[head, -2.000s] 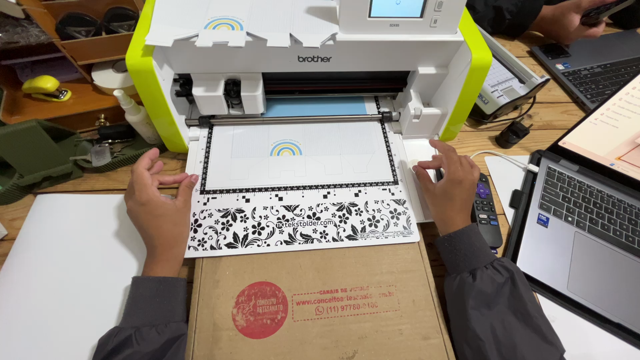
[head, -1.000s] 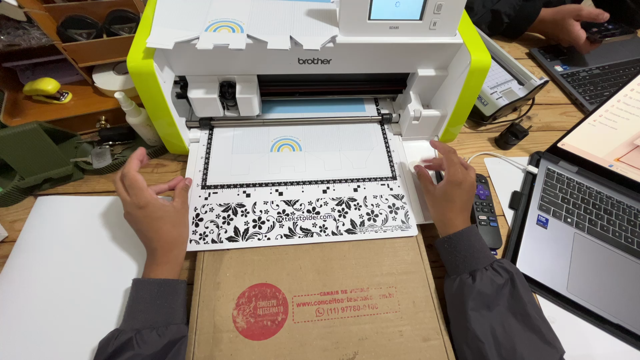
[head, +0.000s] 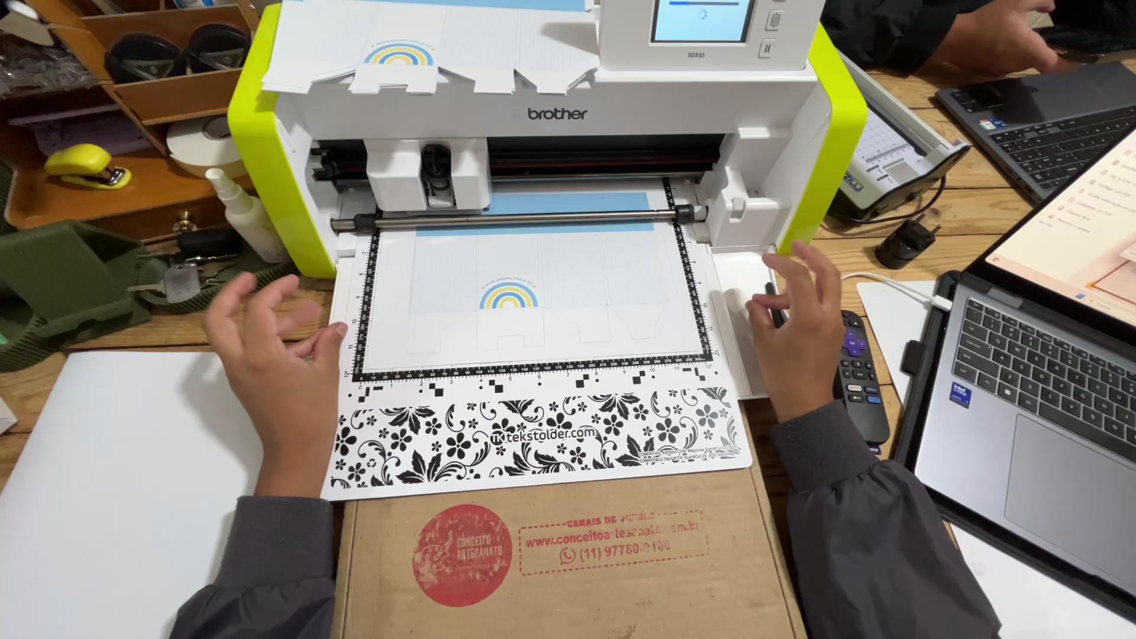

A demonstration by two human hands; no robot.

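Observation:
A cutting mat (head: 550, 448) with a black ruled frame and floral print lies in the front slot of a white and lime Brother cutting machine (head: 557, 114). On the mat is a printed sheet (head: 559, 275) with a rainbow and faint box-shaped outlines; its far part passes under the metal roller bar. My left hand (head: 280, 373) is beside the mat's left edge, fingers apart, holding nothing. Beyond the right edge is my right hand (head: 803, 333), fingers bent and holding nothing. A printed sheet with a notched edge (head: 399, 53) rests on top of the machine.
A cardboard box (head: 568, 568) lies under the mat's near edge. At right are a remote control (head: 859, 373), an open laptop (head: 1038, 426), a plug adapter (head: 907, 241) and another person's hand (head: 998, 40). At left stand a spray bottle (head: 248, 217), a yellow stapler (head: 87, 167) and white paper (head: 115, 497).
The mat with its sheet has shifted first inward, then back out a little toward me. My left hand's fingers have spread and moved off the mat's edge. My right hand has barely moved.

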